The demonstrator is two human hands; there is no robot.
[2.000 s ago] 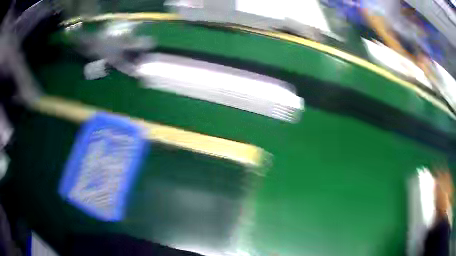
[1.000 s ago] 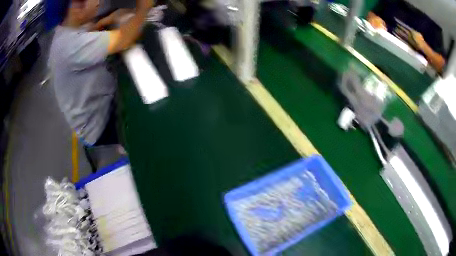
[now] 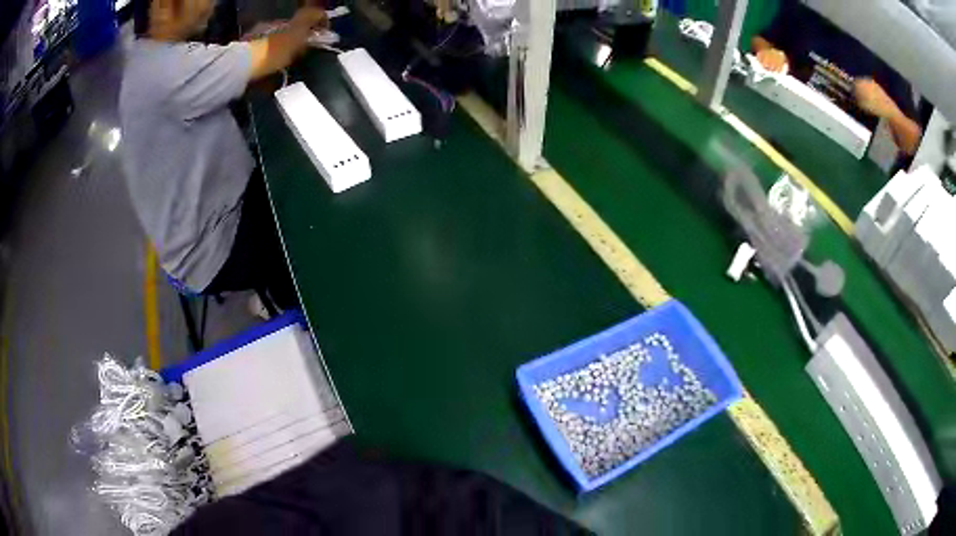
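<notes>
No hand of mine is in view; a dark sleeve or clothing crosses the bottom edge. A shallow blue parts tray (image 3: 713, 361) holds many tiny grey-white bits (image 3: 618, 450) and sits on the dark green bench, its right side over the yellow strip. A blue crate (image 3: 225, 359) at lower left holds white power strips (image 3: 262, 393) side by side, with bunched white cords (image 3: 136, 450) at its left. A single power strip (image 3: 875, 419) lies on the green belt at right, its bagged grey cord (image 3: 770, 236) beyond it.
Two white strips (image 3: 320, 136) lie at the far left end of the bench (image 3: 440, 262) by a seated person (image 3: 189, 157). A white post (image 3: 533, 89) stands on the yellow strip (image 3: 598, 236). Another person's hand (image 3: 875, 99) is by a strip at far right, near stacked white strips (image 3: 922, 230).
The view has swung left since two seconds ago, bringing in the seated person and blue crate. Since one second ago it is steadier and sharper, with the tray slightly further right.
</notes>
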